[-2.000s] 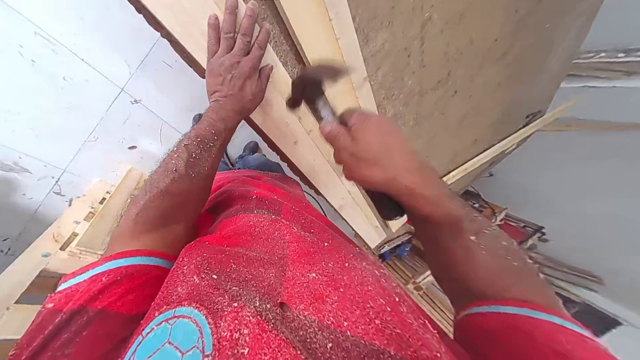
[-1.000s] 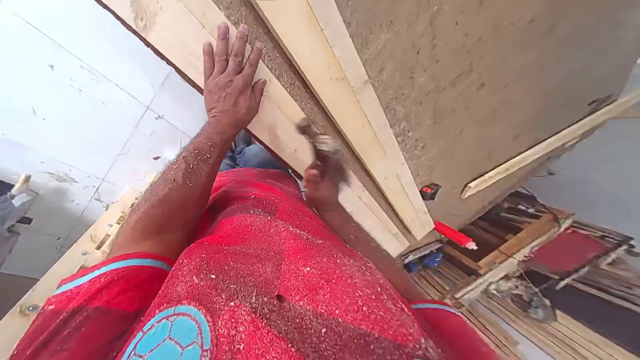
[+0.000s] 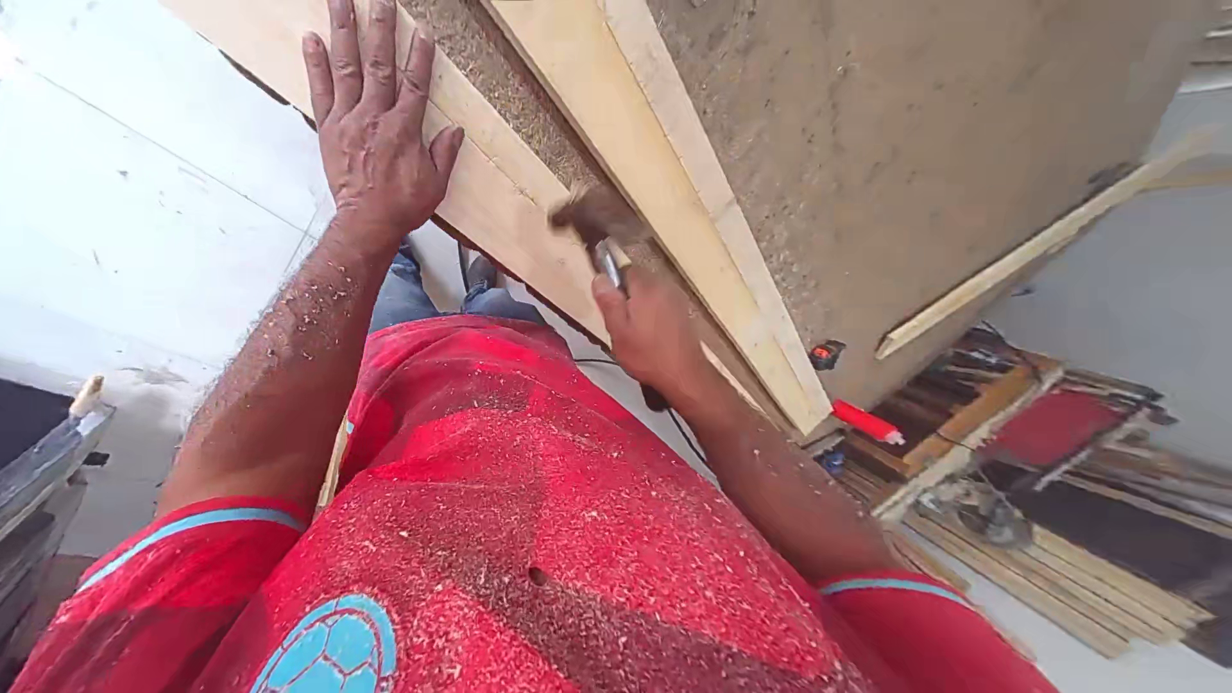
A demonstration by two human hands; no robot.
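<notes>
My left hand [image 3: 375, 135] lies flat, fingers apart, on a pale wooden board [image 3: 539, 241] at the near edge of the sawdust-covered work surface [image 3: 924, 125]. In my right hand [image 3: 654, 332] is a claw hammer [image 3: 608, 245], gripped by its handle. The hammer's head is blurred and hangs over the board's right part; whether it touches the wood I cannot tell. A second pair of joined boards [image 3: 693, 192] lies beyond the first, with a gap full of sawdust between them.
A red marker-like tube [image 3: 866, 422] and a small black-and-red tape measure [image 3: 826, 354] lie near the surface's right end. A wooden strip [image 3: 1020, 260] runs along its far right edge. Stacked wood strips [image 3: 1068, 587] lie lower down at the right. A cable hangs near my right forearm.
The hammer was held higher above the boards two seconds ago, then came down nearer to the near board. My left hand has stayed flat on the board. The view has shifted somewhat.
</notes>
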